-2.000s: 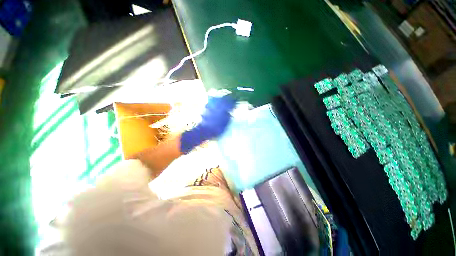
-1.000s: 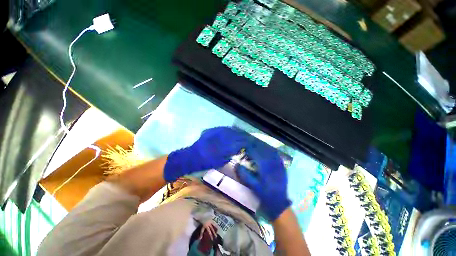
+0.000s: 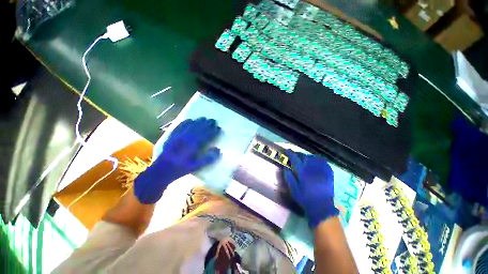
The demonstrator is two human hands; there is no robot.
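Note:
A short PCB panel [image 3: 271,153] with several yellow blocks lies along the far edge of a dark grey block [image 3: 262,176] with a pale near edge. The block stands on a pale blue sheet [image 3: 227,136]. My right hand [image 3: 313,187], in a dark blue glove, is at the panel's right end, with thumb and fingertips closed around it; the exact grip is partly hidden. My left hand [image 3: 184,150], also gloved, is left of the block, over the sheet, fingers apart and empty.
Single green PCBs [image 3: 321,64] lie in rows on a black stack [image 3: 321,115] beyond the block. Yellow-block panels [image 3: 409,225] lie at right near a fan [image 3: 476,249]. Thin white strips [image 3: 166,111] and a white charger [image 3: 117,31] are at left. An orange-brown carton [image 3: 88,187] holds yellowish strips.
My left hand has come from the far left to the block, then moved off it leftward and opened. The panel on the block now shows, with my right hand at its right end.

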